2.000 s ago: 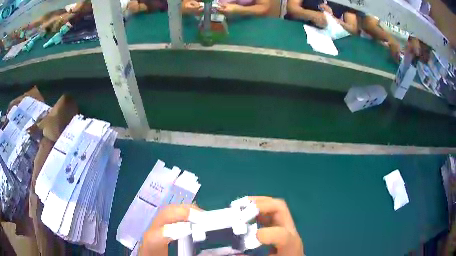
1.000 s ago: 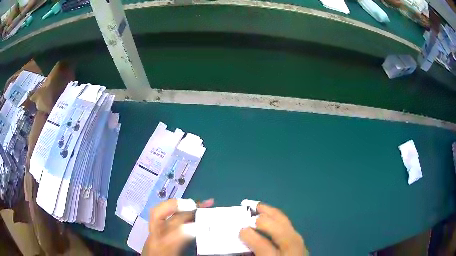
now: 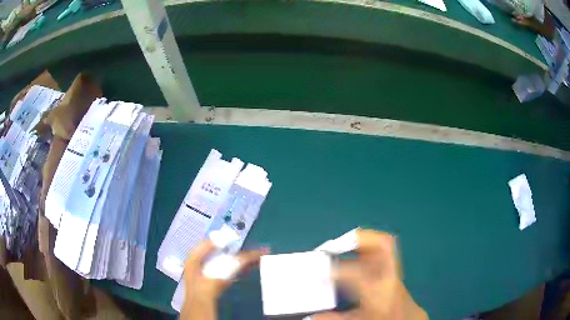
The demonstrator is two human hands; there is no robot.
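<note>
A folding carton (image 3: 297, 283) is at the bottom centre, with a flat white end facing me. My right hand (image 3: 381, 281) holds its right side, fingers blurred; a white strip, flap or finger tape, shows at its fingertips. My left hand (image 3: 215, 275) is left of the carton, with white wraps on its fingers. One fingertip reaches the carton's top left corner; whether it grips is unclear. Flat carton blanks (image 3: 200, 209) lie behind my left hand, partly covered by it. Both hands are cut off by the bottom edge.
A tall stack of blanks (image 3: 103, 181) stands at left beside an open brown shipping carton (image 3: 62, 112). A white scrap (image 3: 523, 201) lies at right. A rail (image 3: 312, 120) and post (image 3: 164, 59) border the sunken belt, where a pale box (image 3: 529, 87) lies. A person's hand shows at top right.
The carton's open mouth has been replaced by a flat white end facing me. My left hand has moved away from its left side, and my right hand has shifted right. The view has tilted down.
</note>
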